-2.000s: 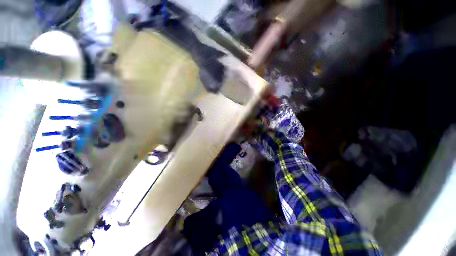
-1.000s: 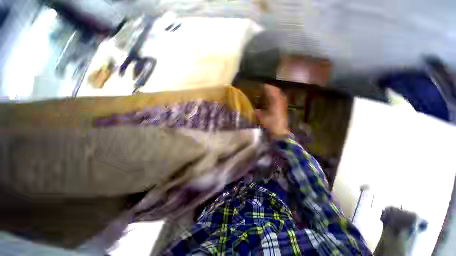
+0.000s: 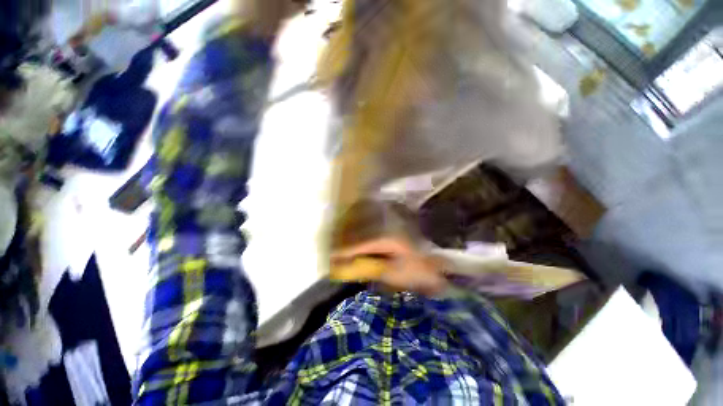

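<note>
The garment panel, blurred, shows its grey-beige side and hangs from the top edge down the middle of the view. Its mustard facing runs down its left edge. My right hand grips the lower end of the mustard facing, close to my chest. My left arm reaches up the left side of the view. My left hand is blurred and mostly cut off by the top edge; its fingers and anything in them are hidden.
A white table surface lies under and left of the garment. Dark cloth pieces and a dark bulky object are at the left. An open brown box with dark contents and a white surface are at the right.
The view has swung away from the sewing machine. The garment, stretched leftward a second ago, now runs to the top. My left arm has come into view, and my right hand has closed on the facing.
</note>
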